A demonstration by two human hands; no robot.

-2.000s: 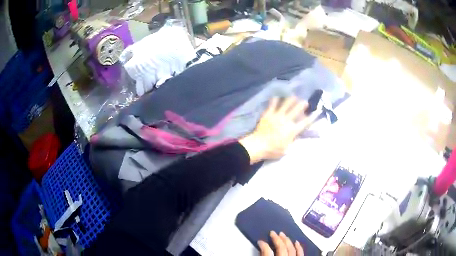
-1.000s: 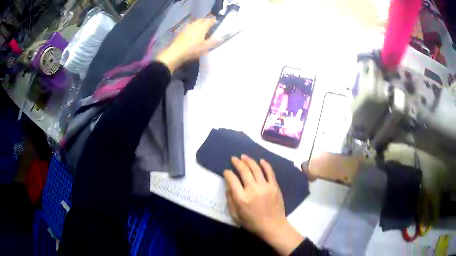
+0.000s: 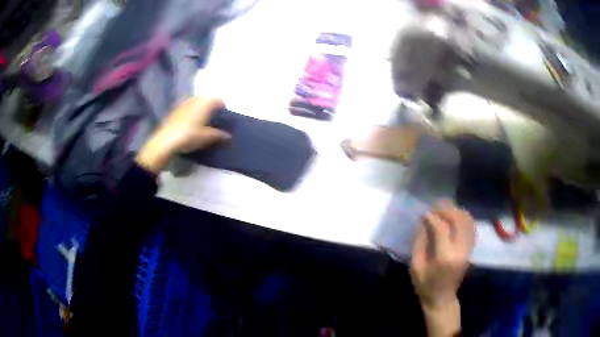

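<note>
The dark cut pieces (image 3: pixel 260 148) lie in a flat stack on the white table (image 3: pixel 309 220). My left hand (image 3: pixel 187 135) is at the left end of this stack, fingers and thumb around its edge. My right hand (image 3: pixel 444 247) is at the light grey cut pieces (image 3: pixel 401 220) near the table's front edge, fingers bent over them; blur hides whether it grips them. More dark pieces (image 3: pixel 483 174) lie under the sewing machine's arm, beside a grey piece.
The smartphone (image 3: pixel 321 82) lies behind the dark stack. The grey garment bundle (image 3: pixel 99 131) with pink streaks is at the left. The lockstitch machine (image 3: pixel 500 79) stands at the right, with red scissors handles (image 3: pixel 506 230) below it. A brown plate (image 3: pixel 385 143) lies by the machine.
My left hand has moved from the bundle's strips to the dark stack. My right hand has left that stack and moved right to the light grey pieces. The view has shifted.
</note>
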